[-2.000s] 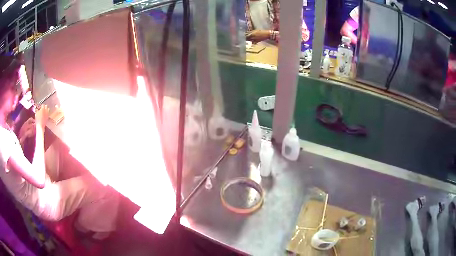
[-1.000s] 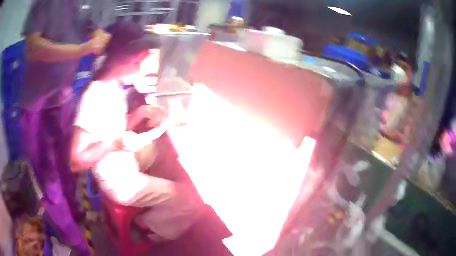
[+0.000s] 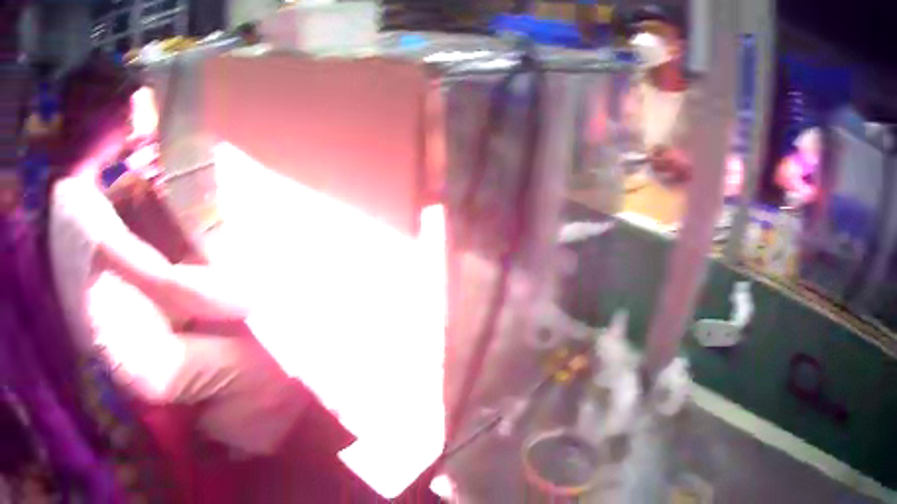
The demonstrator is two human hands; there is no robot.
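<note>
Neither of my hands is in the picture. The view is blurred. Nearest in front of me on the metal bench (image 3: 502, 472), a tan tape roll (image 3: 561, 463) lies flat near the bottom edge. White dropper bottles (image 3: 612, 379) stand behind and right of it, smeared by motion. Small yellow pieces (image 3: 568, 364) lie left of the bottles, near the end of a thin dark rod (image 3: 474, 435) that slants across the bench's left part.
A glaring light panel (image 3: 334, 325) fills the middle left. A person (image 3: 128, 266) sits beyond it. A green belt (image 3: 757, 369) runs behind the bench, with a grey post (image 3: 693, 217) before it, and a white piece and dark item on it. Another person (image 3: 661, 108) is across the belt.
The view swung left onto the seated person, then partly back right, bringing the bench, tape roll and bottles into view again. The seated person's arm now reaches toward the panel. A white piece appears on the belt.
</note>
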